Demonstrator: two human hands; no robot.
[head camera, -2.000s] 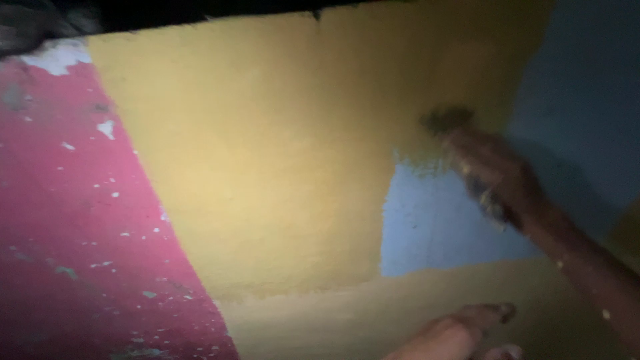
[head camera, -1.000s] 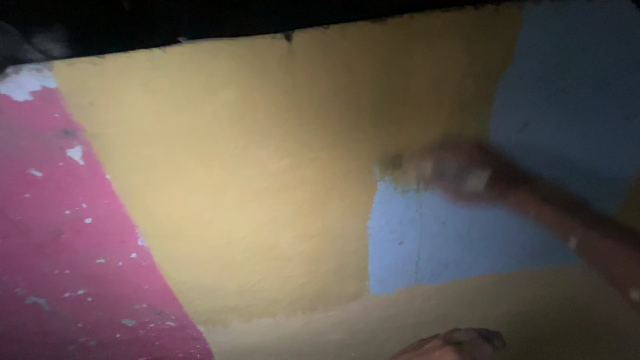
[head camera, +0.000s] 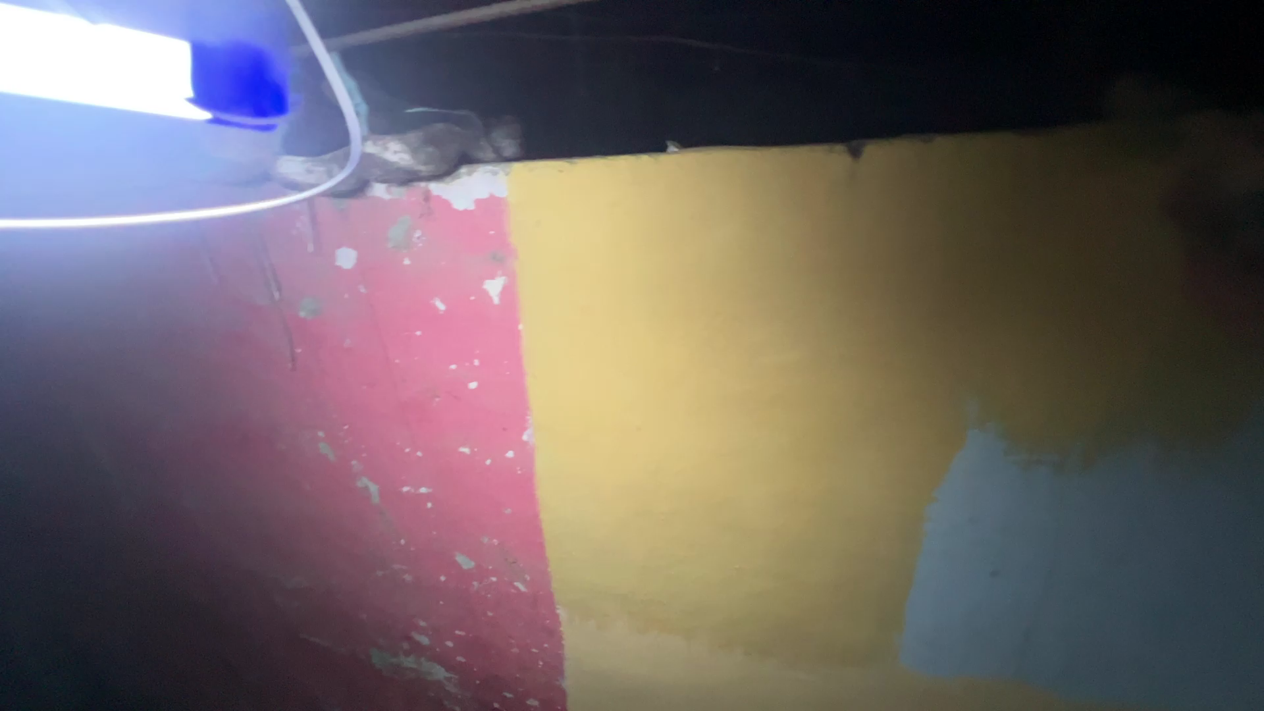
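Note:
A blurred, dark shape at the right edge, which appears to be my right hand (head camera: 1220, 232), is in front of the upper wall; its fingers and anything in them cannot be made out. Yellow paint (head camera: 731, 385) covers the middle of the wall. Below and left of that shape, the yellow meets a grey-blue painted area (head camera: 1066, 573) along a ragged, brushed edge. My left hand is out of view.
Left of the yellow is pink paint (head camera: 444, 385) with chipped, pale spots. A bright tube lamp (head camera: 94, 59) glows at the upper left, with a white cable (head camera: 346, 94) looping beside it. The wall's rough top edge (head camera: 770, 148) borders a dark space.
The view has swung up and left, bringing the lamp into sight. My left hand has left the picture. My right hand, seen with a brush before, now shows only as a dim blur.

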